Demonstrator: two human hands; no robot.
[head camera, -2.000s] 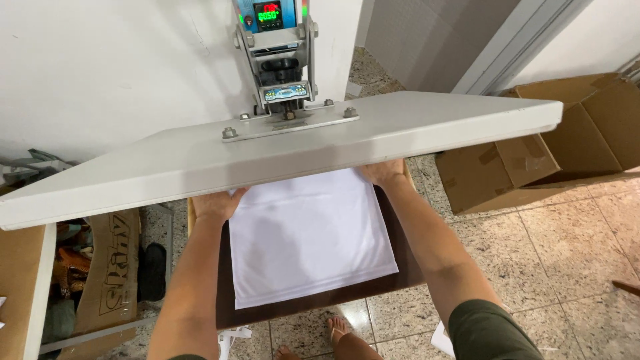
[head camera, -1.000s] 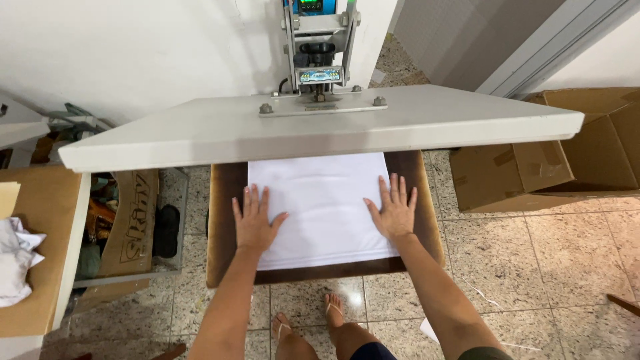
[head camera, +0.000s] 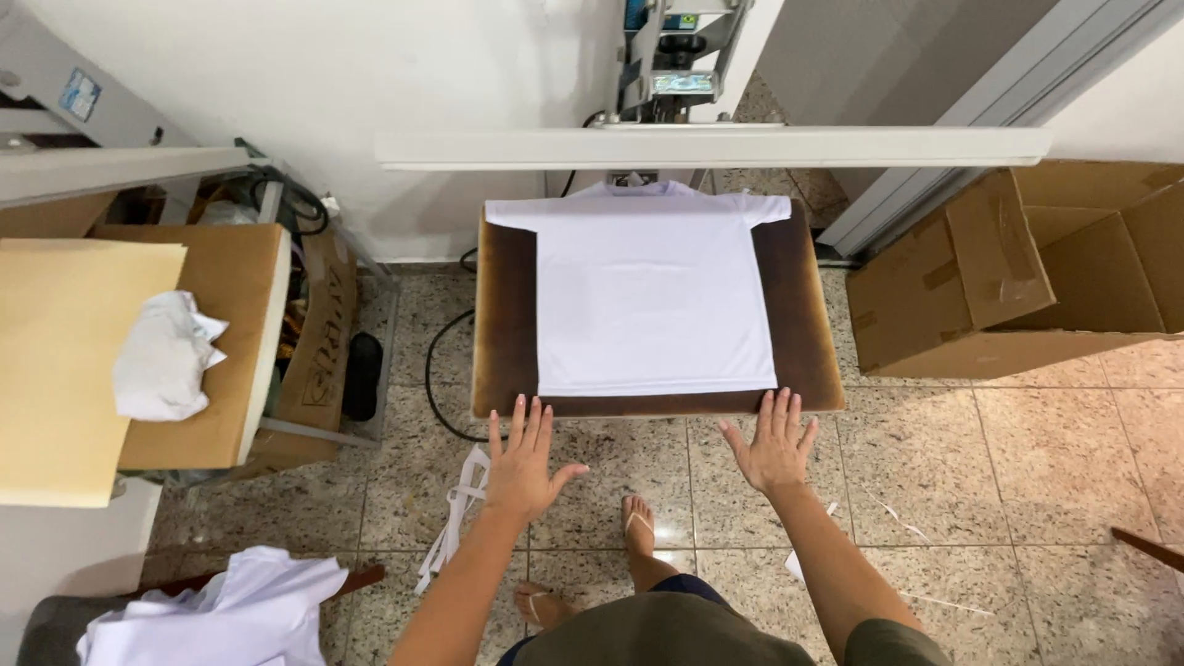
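A white short-sleeved T-shirt (head camera: 655, 296) lies flat on the scorched brown lower platen (head camera: 507, 314) of a heat press, its collar toward the wall. The raised white upper plate (head camera: 712, 148) of the press stands above the collar end. My left hand (head camera: 525, 462) is at the platen's front edge, just below the shirt's left hem corner, fingers apart and holding nothing. At the right hem corner, my right hand (head camera: 775, 444) is likewise spread and holds nothing; its fingertips reach the front edge.
An open cardboard box (head camera: 925, 287) stands at the right. On the left are a table with yellowish sheets (head camera: 65, 370) and a crumpled white cloth (head camera: 166, 361). White garments (head camera: 222, 610) lie over a chair at lower left. White strips (head camera: 458, 509) and a black cable (head camera: 430, 361) are on the floor.
Both hands have moved off the shirt's sides, back to the platen's front edge. The shirt's sleeves and collar, earlier hidden under the upper plate, now show. The view has shifted.
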